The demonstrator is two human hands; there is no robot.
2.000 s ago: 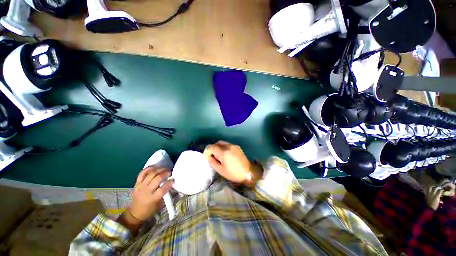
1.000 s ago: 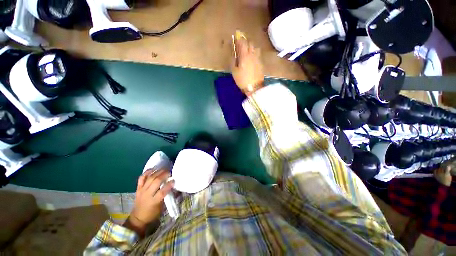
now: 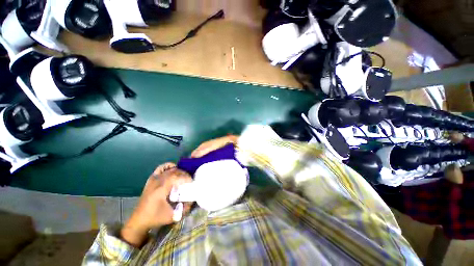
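A white security camera [image 3: 221, 185] is held close to my body at the bench's near edge, its rounded white housing facing up. My left hand [image 3: 162, 195] is closed around its white bracket arm [image 3: 183, 192]. A purple cloth [image 3: 214, 157] lies against the far side of the housing. My right hand [image 3: 214, 145] is behind the cloth and holds it there; its fingers are mostly hidden by the cloth. The camera's black ball head is hidden.
Several white-and-black cameras [image 3: 51, 78] stand at the left, with black pigtail cables [image 3: 156, 136] trailing on the green mat [image 3: 171, 98]. More cameras are heaped at the back right [image 3: 283, 41] and in long rows at right. A person's red-and-black sleeve [image 3: 434, 208] shows at far right.
My right hand has come back from the tan board with the purple cloth, which lay on the mat before. A thin pale strip now lies on the board. The held camera has turned slightly.
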